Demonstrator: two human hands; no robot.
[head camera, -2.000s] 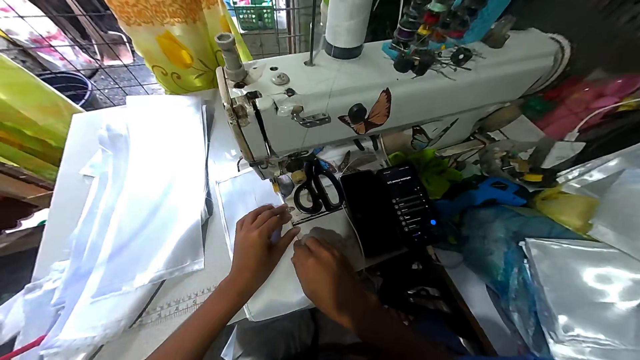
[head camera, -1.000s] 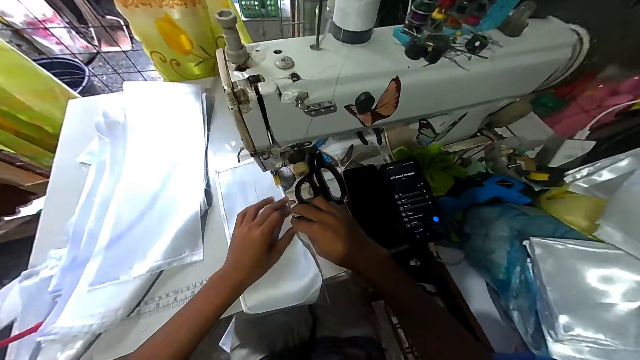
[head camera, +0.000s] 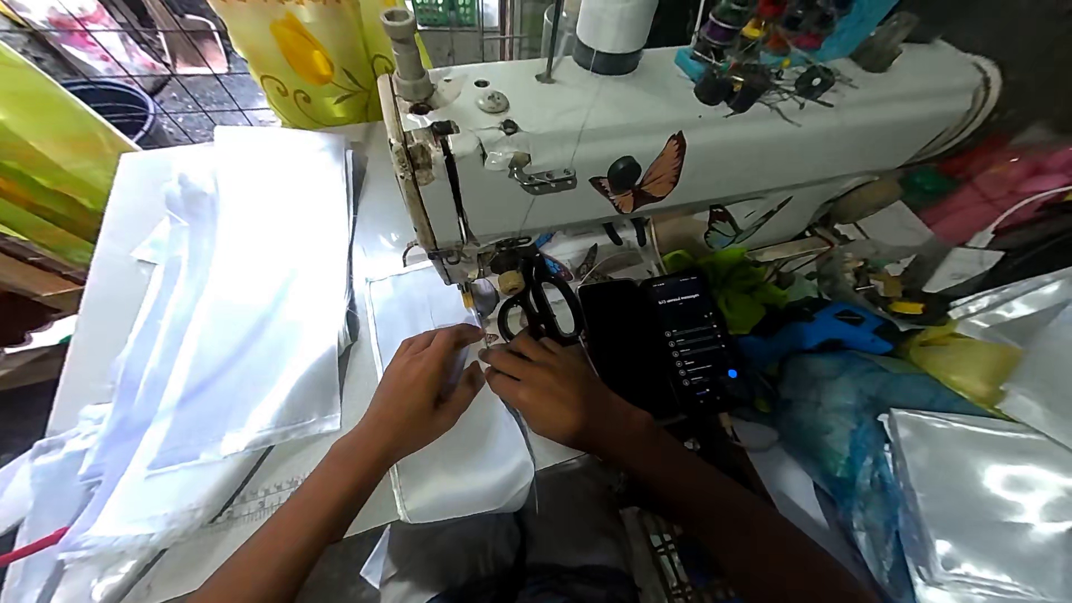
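Observation:
A white sewing machine (head camera: 519, 184) stands across the table, butterfly pictures on its arm. A white fabric piece (head camera: 465, 477) lies under its needle area and reaches to the table's front edge. My left hand (head camera: 427, 377) rests on this fabric just in front of the needle area, thumb and fingers apart. My right hand (head camera: 544, 385) is close beside it at the fabric's right edge, fingers bent; whether they pinch the edge is hidden. Black-handled scissors (head camera: 553, 306) are right behind my right hand, against the machine. A stack of white fabric pieces (head camera: 251, 318) lies on the left.
Two dark phones, one blank (head camera: 624, 343) and one with a lit screen (head camera: 691, 335), lie right of the scissors. Clear plastic packets (head camera: 988, 502), a blue plastic bag (head camera: 837, 419) and a blue tool (head camera: 837, 327) fill the right side. A white thread cone (head camera: 615, 29) stands on the machine.
The white fabric under my hands has shifted away from me, toward the machine, between one second ago and two seconds ago. My right hand has moved close up to the scissors.

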